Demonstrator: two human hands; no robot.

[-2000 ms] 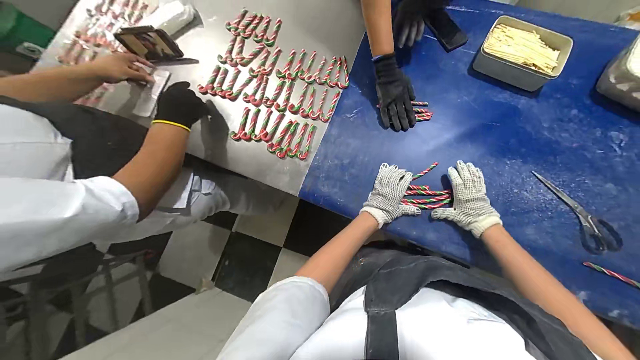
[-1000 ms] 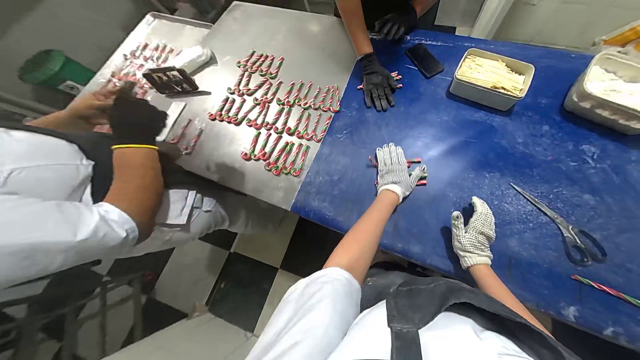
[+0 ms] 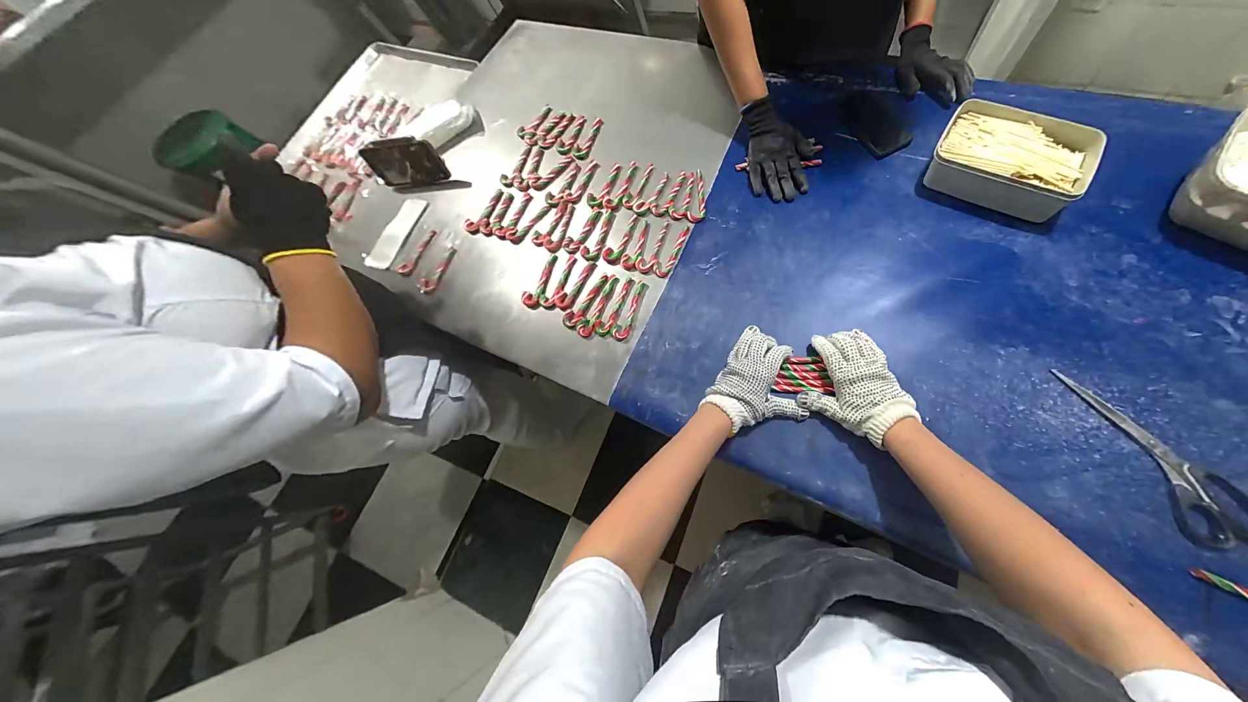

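Several red, white and green striped candy sticks [image 3: 803, 375] lie side by side on the blue table near its front edge. My left hand [image 3: 754, 378], in a white dotted knit glove, holds their left ends. Gloved the same way, my right hand [image 3: 858, 382] covers and grips their right ends. Both thumbs point inward along the near side of the bundle, almost touching. Scissors [image 3: 1141, 444] rest on the table to the right, and part of another striped stick [image 3: 1219, 583] shows at the right edge.
Rows of candy canes [image 3: 585, 229] lie on the metal table [image 3: 624, 78] at left. A co-worker's black-gloved hand [image 3: 777, 156] presses a striped stick across the blue table. A tub of pale sticks [image 3: 1014, 161] and a phone [image 3: 877, 127] stand or lie toward the back; another co-worker is at left.
My right hand was apart from the sticks one second ago and is now on them beside my left. The co-worker at left has moved a gloved hand toward the green container.
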